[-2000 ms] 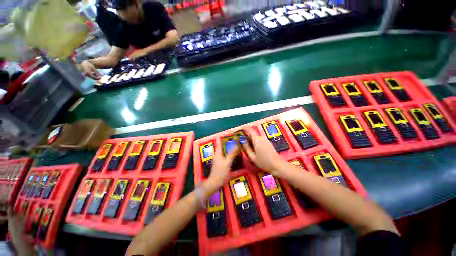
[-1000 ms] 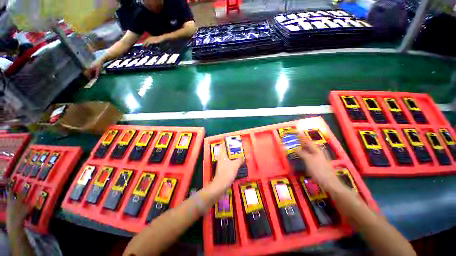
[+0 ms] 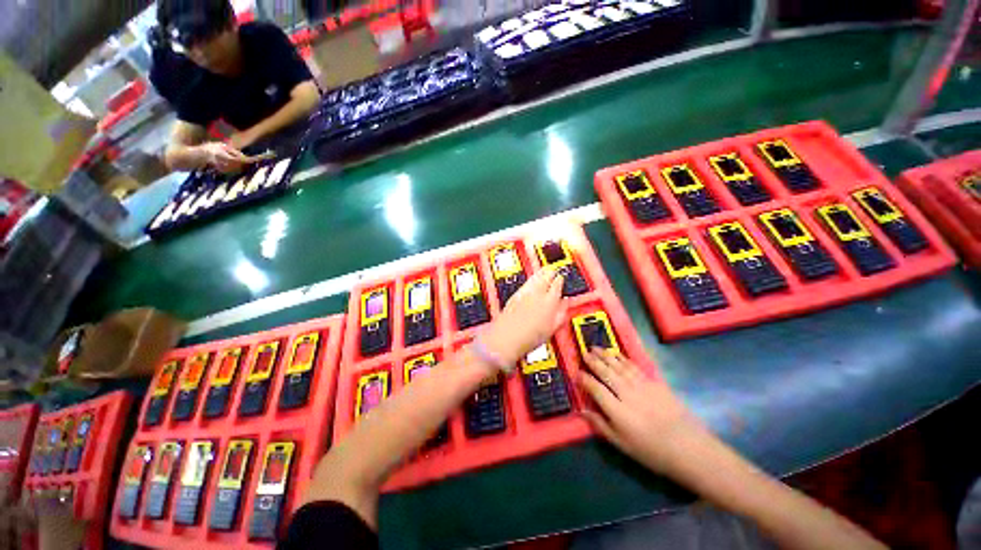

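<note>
A red tray (image 3: 403,471) in front of me holds two rows of black keypad phones with yellow screen frames. Several screens are lit white or pink, such as a phone at the back left (image 3: 418,308). My left hand (image 3: 529,312) reaches across the tray, its fingertips on the dark-screened back-right phone (image 3: 557,255). My right hand (image 3: 635,406) lies at the tray's right edge, its fingertips on the keypad end of the dark-screened front-right phone (image 3: 593,329). Both phones lie in their pockets. My left arm covers part of the front row.
A red tray (image 3: 742,308) of dark-screened phones lies right, another (image 3: 936,193) at the far right. Left are a tray of mostly red-lit phones (image 3: 304,414), further trays and a cardboard box (image 3: 129,342). Across the green bench, a person (image 3: 242,91) handles a black tray of pale parts (image 3: 221,199).
The view has tilted and shifted. The phone in my left hand is back in the tray, whose back-row pockets are now filled. Both hands have moved to its right end.
</note>
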